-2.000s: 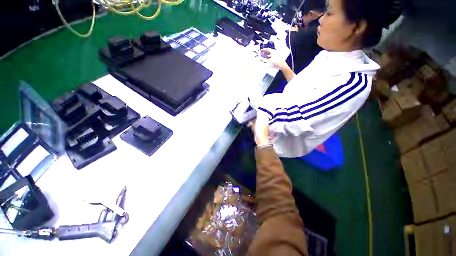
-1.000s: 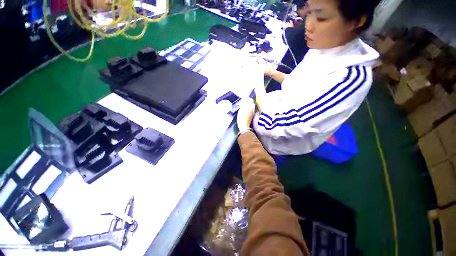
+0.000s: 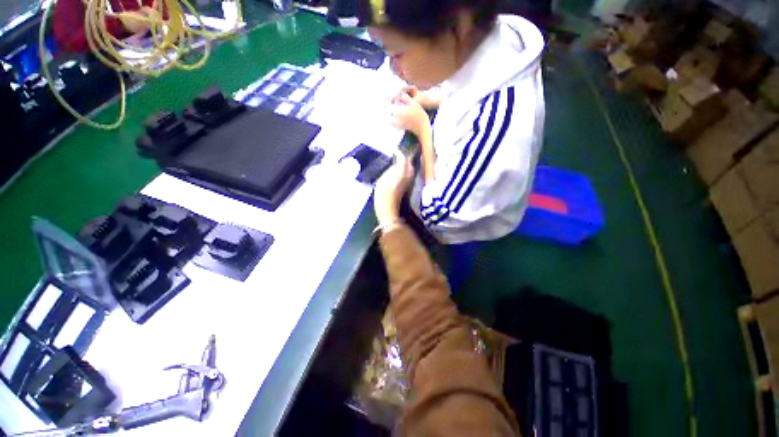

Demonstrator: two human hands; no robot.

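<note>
My right hand [image 3: 392, 189], in a brown sleeve, reaches out along the bench edge beside the co-worker. A small dark display unit [image 3: 368, 161] lies on the white surface at my fingertips. Its near side meets my fingers; whether they still grip it is hidden. My left hand is not in view.
A co-worker in white [image 3: 487, 128] sits close beside my hand. Black foam slabs [image 3: 248, 149], housings [image 3: 149, 247], an open clear case [image 3: 73, 265] and a grey pistol-shaped tool [image 3: 171, 408] stand on the bench. A box of clear film [image 3: 382, 375] is below.
The unit, earlier at my hand over the bench edge, now lies further in on the white surface. The view has shifted. The co-worker's head has bent down, hands raised together.
</note>
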